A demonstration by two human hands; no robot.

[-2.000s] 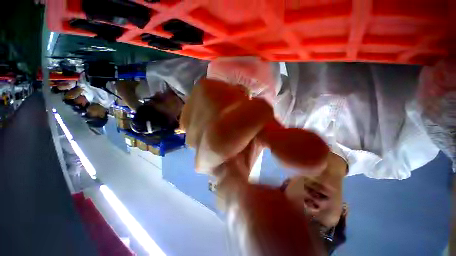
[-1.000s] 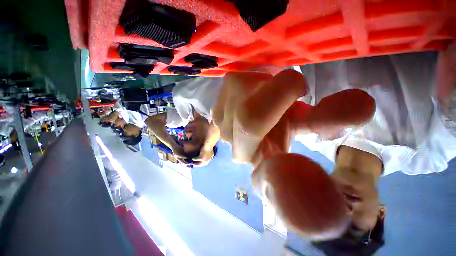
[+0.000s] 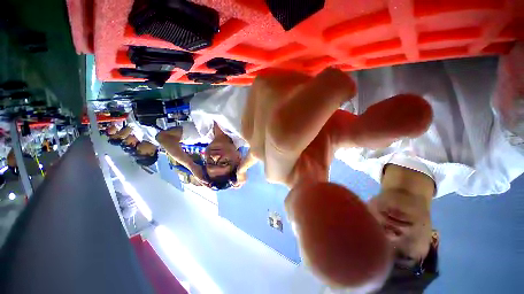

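The picture is upside down. A large bare hand (image 3: 304,126) fills the middle, very close to the lens. Its fingers are bent and spread, with a blurred fingertip low in the frame, and I see nothing held in it. I cannot tell whether it is my left hand, my right hand or another person's. No other hand of mine can be made out. The red compartment tray (image 3: 402,26) spans the top edge. Black folded pieces (image 3: 175,24) sit in its pockets on the left, and another black piece (image 3: 296,11) is cut off by the top edge.
A person in a white smock (image 3: 425,126) is behind the hand at right. Another person (image 3: 221,161) leans with raised arms at centre left, with more workers beyond. The green conveyor (image 3: 40,51) holds dark pieces at far left. Bright ceiling lights (image 3: 184,258) run along the lower left.
From two seconds ago, the view has shifted and more black pieces show in the tray. The hand now appears further right, its fingers more spread. Over the last second it has barely moved.
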